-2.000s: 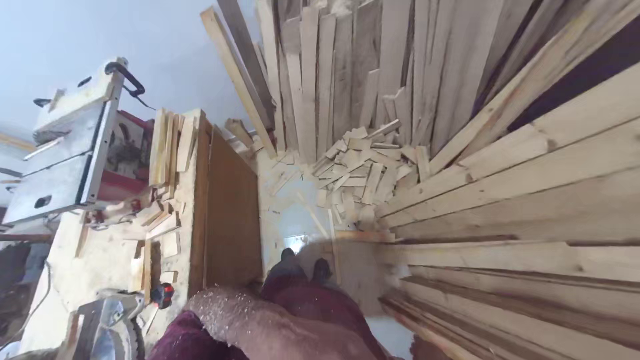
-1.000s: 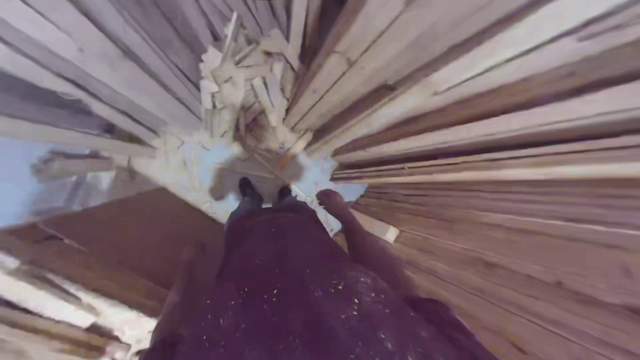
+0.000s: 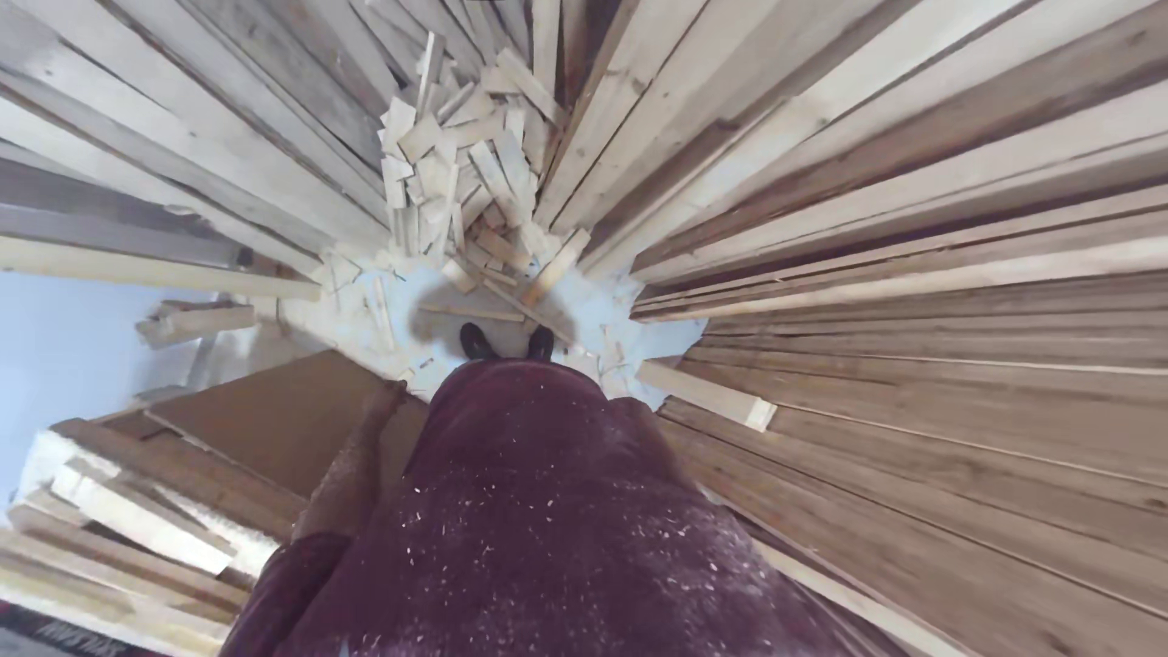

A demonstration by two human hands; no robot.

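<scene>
My left hand (image 3: 391, 394) hangs low at my left side, beside the brown side panel (image 3: 283, 415) of the workbench. It is small and blurred, so whether its fingers are apart or closed does not show. My right hand is hidden; only the maroon clothing, flecked with wood dust, shows on that side. A short wooden board (image 3: 703, 392) juts out from the stacked planks to the right of my legs. Ahead of my shoes lie thin wood strips (image 3: 474, 313) and a heap of wood offcuts (image 3: 456, 164).
Long planks (image 3: 219, 119) stand leaning at the front left, and more planks (image 3: 730, 164) lean at the front right. Stacked boards (image 3: 958, 411) rise close on my right. Wood pieces (image 3: 137, 516) lie on the bench at lower left. Scraps litter the pale floor (image 3: 420, 283) around my shoes.
The view has swung away from the table saw toward the planks. My right hand, seen near the short board a second ago, is out of sight. My left arm now shows more clearly beside the bench.
</scene>
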